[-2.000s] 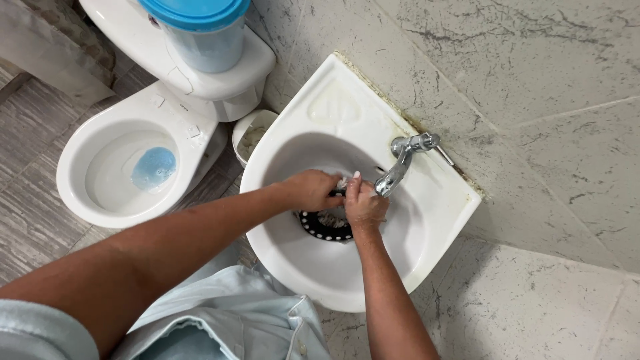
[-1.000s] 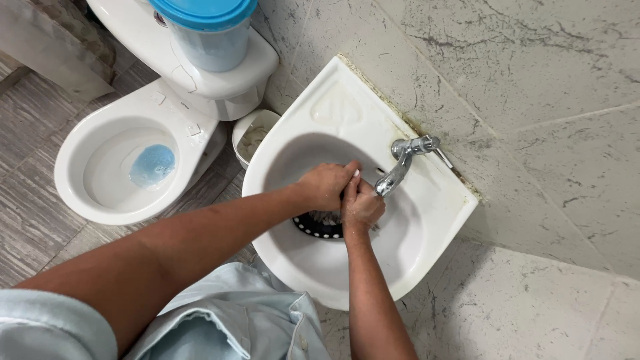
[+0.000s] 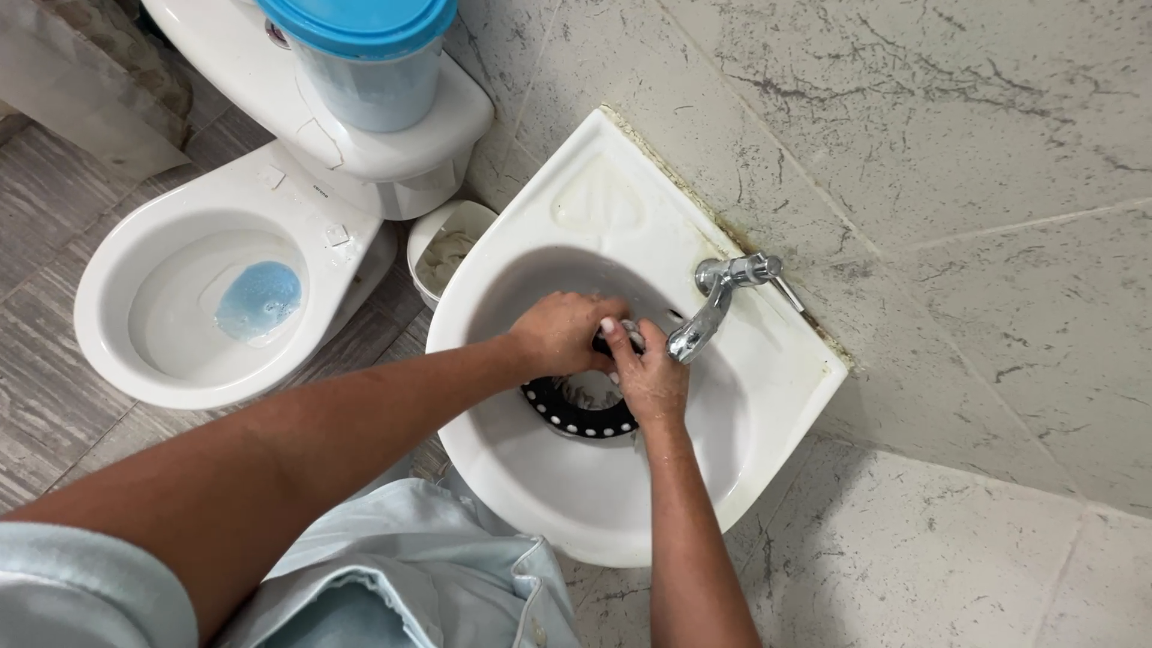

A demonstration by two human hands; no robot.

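A black ring-shaped item with white dots along its edge and pale strands inside it lies in the basin of a white ceramic sink. Above the basin, my left hand grips the upper part of this item, fingers bent around it. My right hand pinches the same part from the other side, thumb raised over a pale bit between the hands. The chrome faucet has its spout end right beside my right hand. My fingers hide much of the held part, and its exact kind cannot be told.
Left of the sink stands a white toilet with bluish water in its bowl. A tub with a blue lid sits on its tank. Between toilet and sink is a small white bin. A tiled wall borders the faucet side.
My hands, close together one second ago, now show a black and pale part of the item between them. Both remain over the basin, near the spout.
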